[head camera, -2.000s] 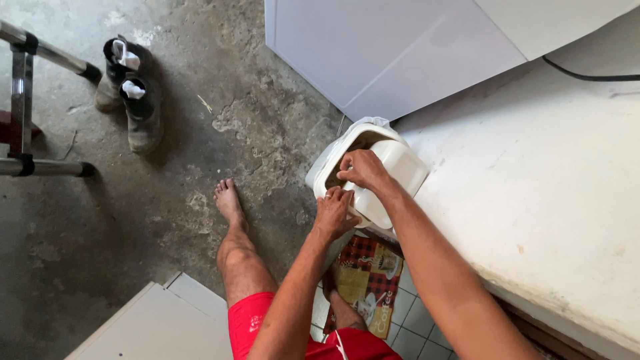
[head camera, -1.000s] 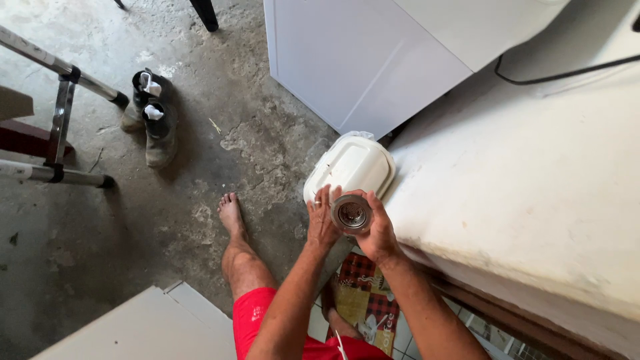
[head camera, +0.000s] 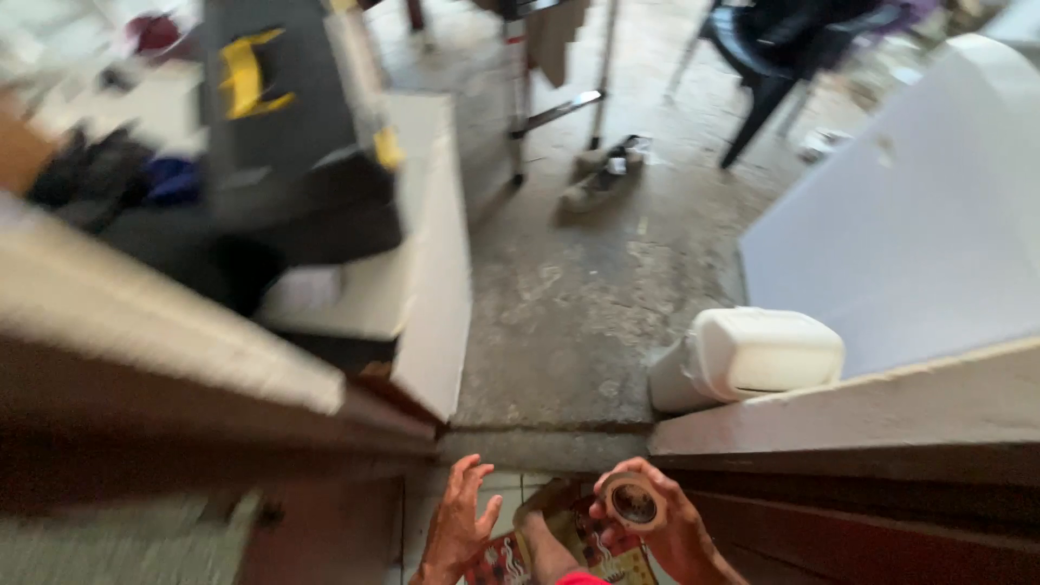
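Observation:
My right hand (head camera: 670, 528) grips a round container (head camera: 634, 502) at the lower centre right, its circular end facing up with something dark inside; its exact kind is unclear. To the left, my left hand (head camera: 461, 520) is held up with fingers apart and nothing in it. Beyond my right hand, a white plastic bin (head camera: 682, 378) stands on the concrete floor with its lid (head camera: 772, 349) on. Neither hand touches the bin.
A patterned mat (head camera: 605, 544) lies on tiles under my foot. A low step (head camera: 544, 447) borders the concrete. White panels stand at left (head camera: 435, 284) and right (head camera: 886, 219). Shoes (head camera: 597, 183) and a black chair (head camera: 756, 49) are farther back. A black and yellow case (head camera: 284, 122) is upper left.
The bin was open with both hands at it; its lid is now closed. My hands have moved away from the bin and apart, the container in my right. The view has swung strongly.

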